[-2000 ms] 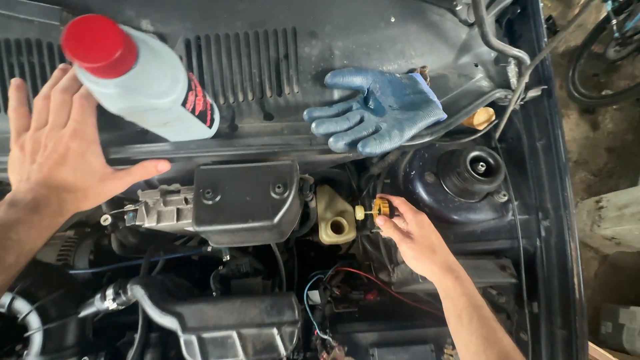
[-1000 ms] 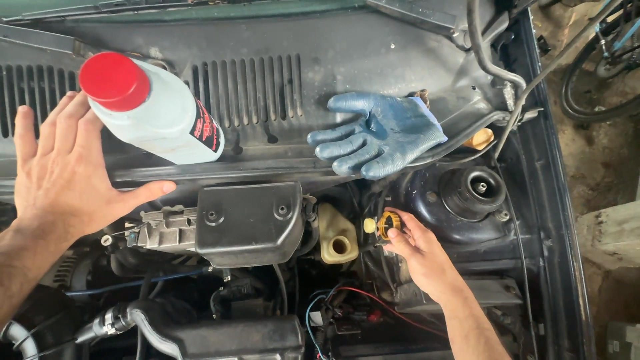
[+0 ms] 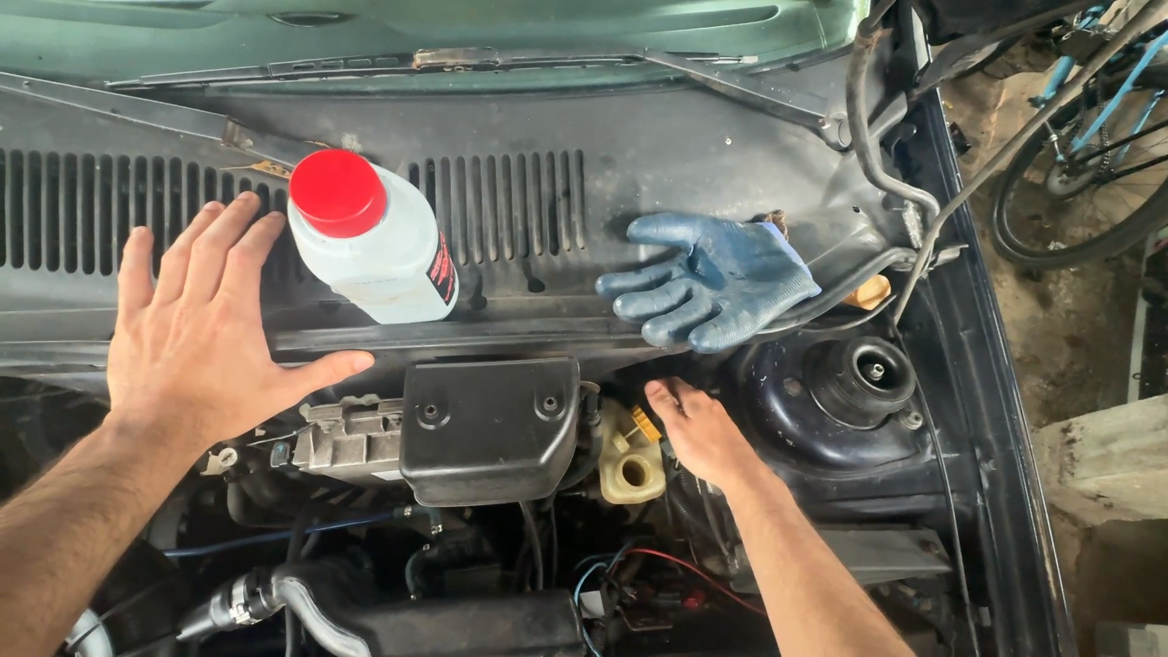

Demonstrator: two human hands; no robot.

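Note:
My left hand (image 3: 196, 328) lies spread on the slotted black cowl panel (image 3: 511, 292), beside a white plastic bottle (image 3: 392, 265) with a red cap (image 3: 338, 193). Below the cowl, a yellowed plastic fluid reservoir (image 3: 620, 488) shows its open round neck. The yellow cap (image 3: 646, 425) with its float rests on the reservoir's top, tilted, behind the neck. My right hand (image 3: 698, 429) is just right of that cap, fingers curled; whether its fingertips touch anything is hidden. A blue coated work glove (image 3: 716, 281) lies palm up on the cowl above my right hand.
A black plastic cover (image 3: 490, 429) sits left of the reservoir. To the right are the strut tower mount (image 3: 860, 381) and a thin cable along the fender. Red and blue wires run below. Wiper arms cross the cowl top; a bicycle (image 3: 1086, 155) stands beyond the fender.
The yellow cap, held in my right hand earlier, now lies on the reservoir, and that hand has moved off it. My left hand stays spread by the bottle. The view has shifted toward the windshield.

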